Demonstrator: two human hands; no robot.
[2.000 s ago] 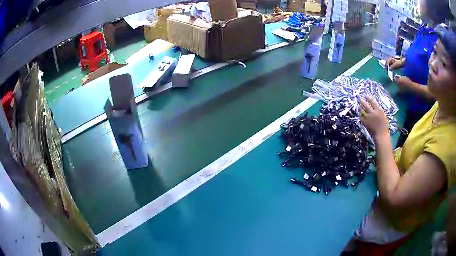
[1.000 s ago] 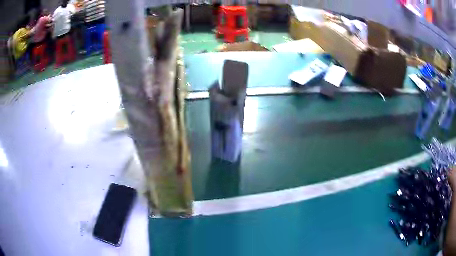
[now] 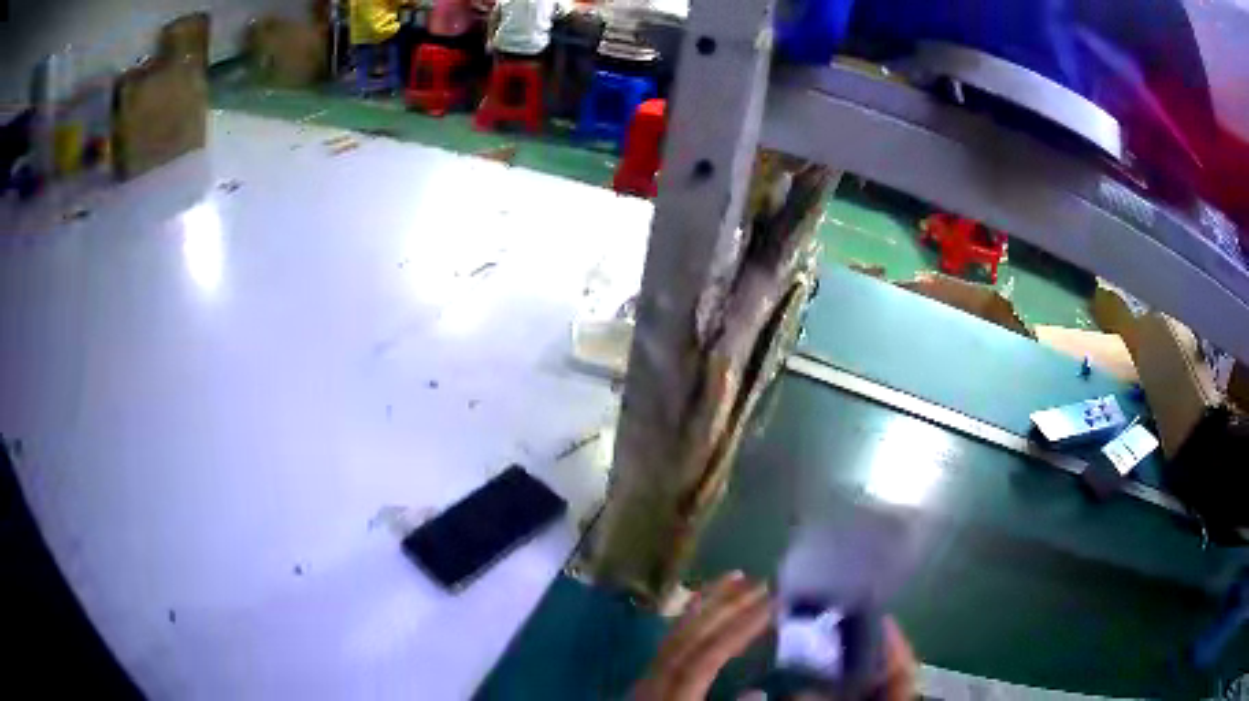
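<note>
An open retail box [image 3: 818, 641] stands at the bottom centre, blurred, with its pale flap raised. Something whitish shows in its dark opening. My left hand [image 3: 712, 637] is at the box's left side, fingers against it. My right hand [image 3: 897, 667] is at its right side, mostly hidden behind the box and cut off by the lower edge. Both hands hold the box between them. The box's lower part is out of view.
A metal post [image 3: 685, 274] with ragged cardboard padding [image 3: 733, 370] stands just left of the hands. A smartphone [image 3: 486, 527] lies on the white table [image 3: 274, 452]. The green conveyor belt [image 3: 986, 562] runs right. Two pale cartons [image 3: 1078, 422] lie beyond it. An overhead shelf crosses the upper right.
The view has swung left, bringing in more of the white table; the cable heap is out of view. Both my hands have come in and taken hold of the open box.
</note>
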